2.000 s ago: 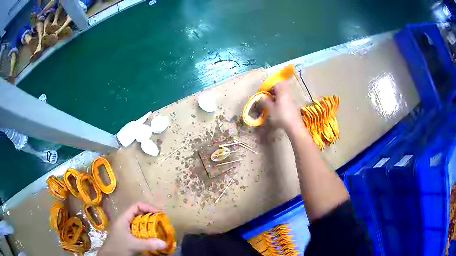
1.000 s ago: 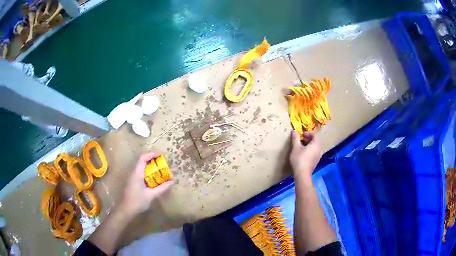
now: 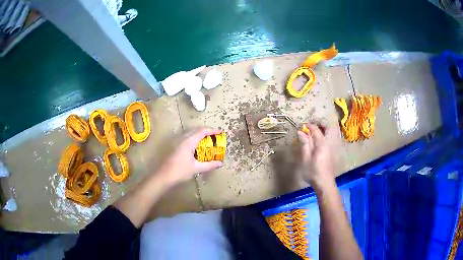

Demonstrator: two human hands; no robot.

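Note:
My left hand (image 3: 177,160) is closed around a compact ridged orange bundle (image 3: 210,147) above the bench, left of the dark square pad (image 3: 254,136). My right hand (image 3: 316,157) is right of the pad, its fingertips together on a small orange piece (image 3: 305,129), mostly hidden by the fingers. The fanned row of orange strips (image 3: 361,119) lies to its right, with one strip at the row's left side set slightly apart. An orange oval coil with a loose tail (image 3: 300,82) lies near the far edge. Orange oval rings (image 3: 137,122) are heaped at left.
White rounded pieces (image 3: 197,99) and another white piece (image 3: 263,70) lie along the far edge. Thin pale sticks and brown crumbs surround the pad. A grey post (image 3: 109,43) stands at the far left edge. Blue crates (image 3: 411,203) are at right; a near crate holds orange pieces (image 3: 292,231).
My right hand has left the strip row and moved left beside the pad with a small orange piece. My left hand still holds the bundle, now closer to the pad. The camera view has turned.

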